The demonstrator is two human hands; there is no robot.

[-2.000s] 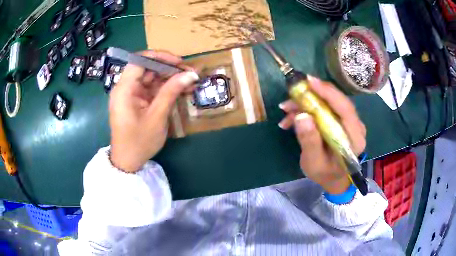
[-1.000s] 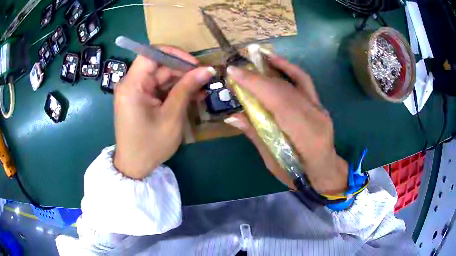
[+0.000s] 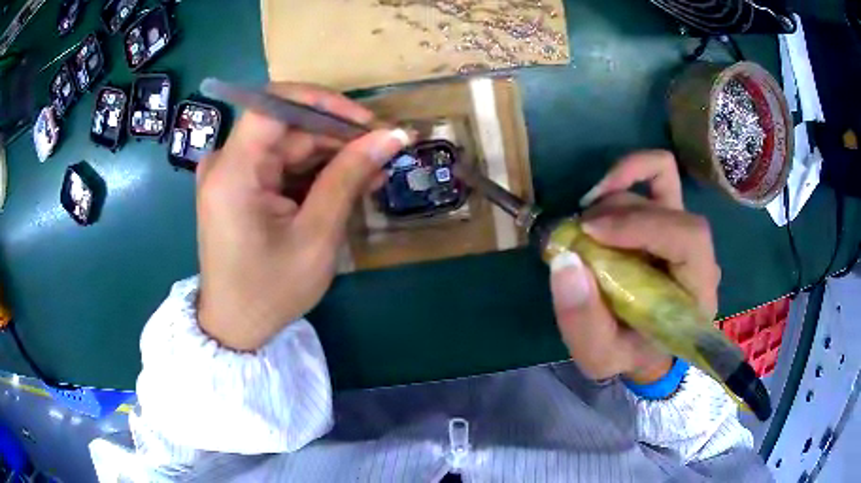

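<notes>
A black watch housing (image 3: 422,177) with silvery parts inside sits in the recess of the brown holding fixture (image 3: 505,160). My left hand (image 3: 274,208) holds grey tweezers (image 3: 283,110) between thumb and fingers; their tip end is hidden by my fingertips at the housing's left upper edge. My right hand (image 3: 642,264) grips the yellow-wrapped handle of the soldering iron (image 3: 642,300). The iron's metal barrel points left, with its tip at the right upper edge of the housing. Whether the tip touches is not clear.
Several loose black housings (image 3: 195,130) lie at the left. A tan cardboard sheet (image 3: 321,42) with tiny coppery bits lies beyond the fixture. A tip-cleaning pot (image 3: 694,115) of silvery shavings and white paper strips (image 3: 802,123) are at the right. A red basket (image 3: 758,335) is at the lower right edge.
My right hand and the iron have moved right and back from over the housing and cardboard; the iron's tip is now at the housing. My left hand still holds the tweezers there.
</notes>
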